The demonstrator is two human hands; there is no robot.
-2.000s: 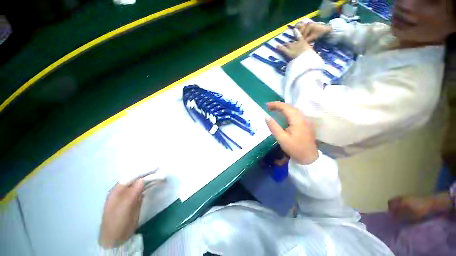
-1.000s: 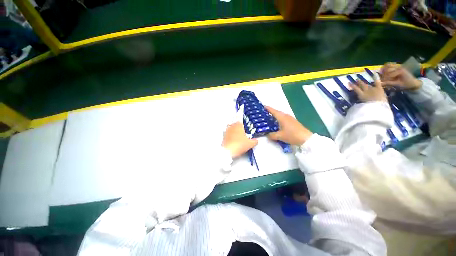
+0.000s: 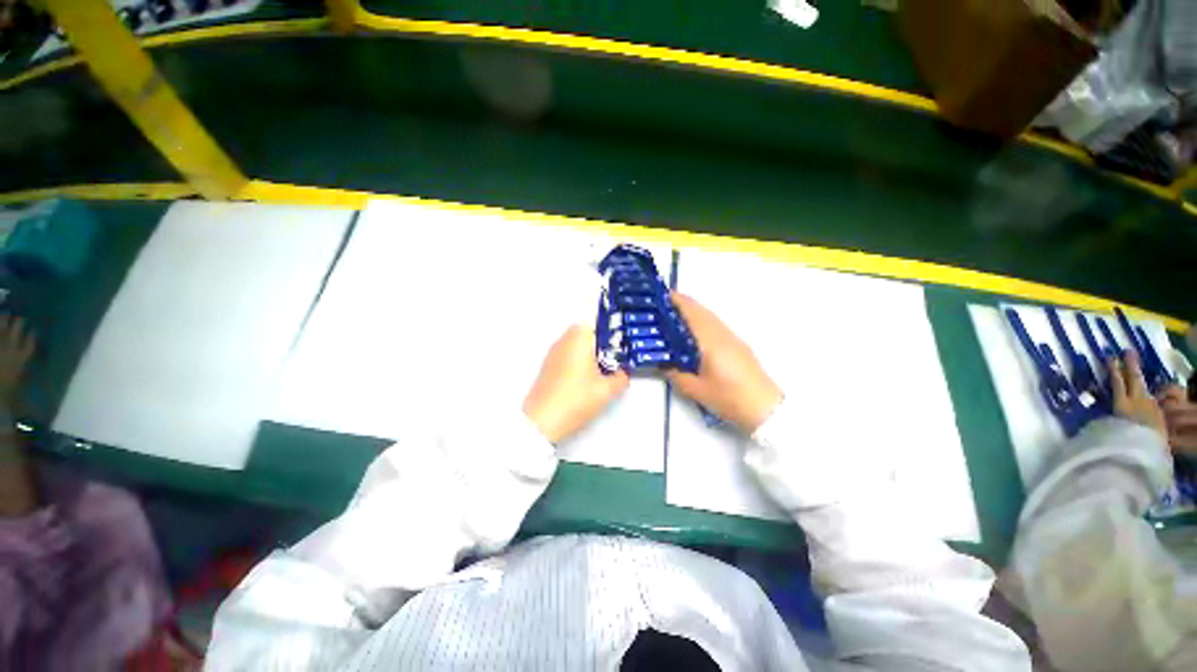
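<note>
A stack of dark blue wristwatches overlaps in a narrow fan near the middle of the view, over the seam between two white sheets. My left hand grips its lower left side. My right hand grips its lower right side. Both hands are bare and close together. The undersides of the watches and some fingertips are hidden. A strap end shows below my right hand.
The white sheets lie on a green bench with a yellow edge. At the right, a neighbour's hands touch blue watches on a sheet. A light blue box is at far left, near a person in pink. A brown carton stands across the line.
My hands were apart and away from the pile, then closed on its sides. The pile has since moved left along the bench, onto the sheet seam. The view has turned left.
</note>
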